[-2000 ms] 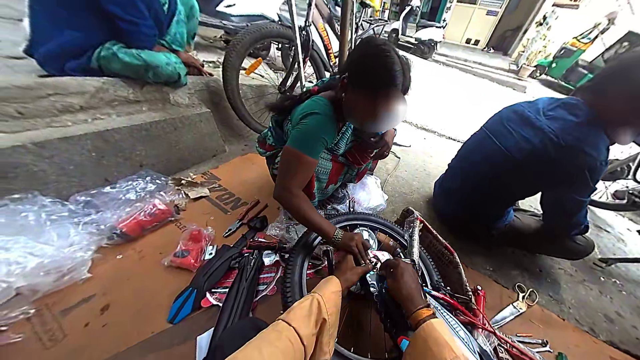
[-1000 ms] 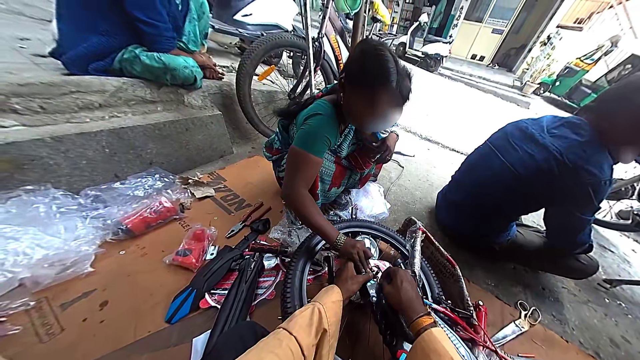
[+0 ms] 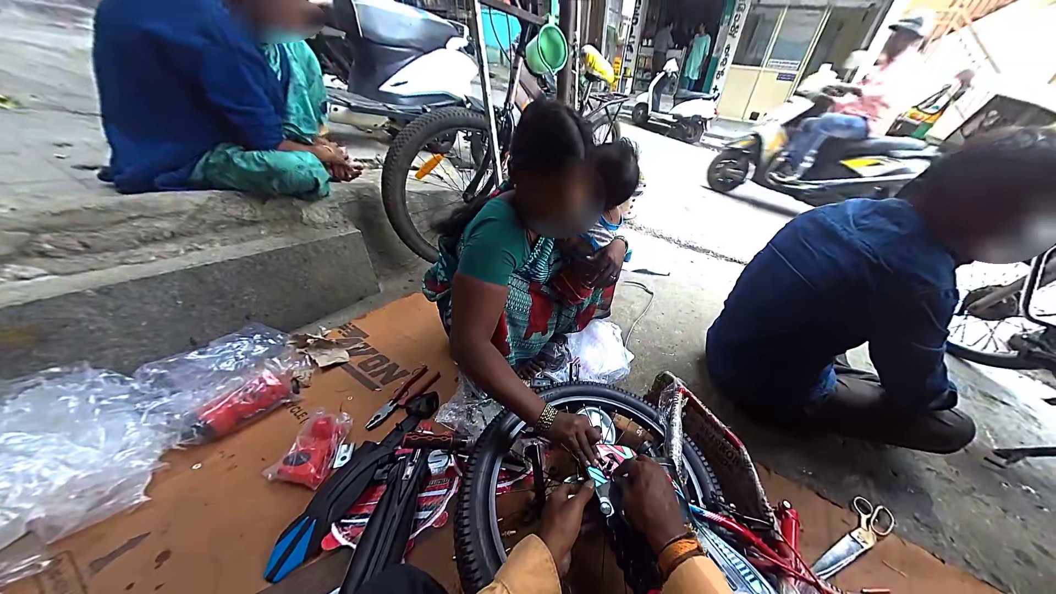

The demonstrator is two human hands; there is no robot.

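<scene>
A bicycle wheel with a black knobby tyre [image 3: 477, 495] lies in front of me on flattened cardboard [image 3: 223, 528]. My left hand [image 3: 565, 516], in a tan sleeve, pinches the lower end of a small pink, white and teal part [image 3: 609, 462] near the hub. At that part's right side, my right hand [image 3: 652, 499], with an orange wrist thread, has its fingers bent around the edge. A crouching person's hand [image 3: 575, 437], wearing a bracelet, touches the part from above. Below my hands the wheel's inner area is dark and partly hidden.
Pliers [image 3: 406, 396], black and blue mudguards [image 3: 305, 532] and bagged red parts [image 3: 309, 450] lie left, beside clear plastic [image 3: 74, 445]. Scissors [image 3: 858, 536] and a red frame [image 3: 742, 540] are at the right. Other people sit left and right; a scooter [image 3: 825, 161] with a rider is on the road.
The scooter with its rider has come into view on the road. A child's head now shows beside the crouching person. Both my hands stay at the hub. The view has tilted upward.
</scene>
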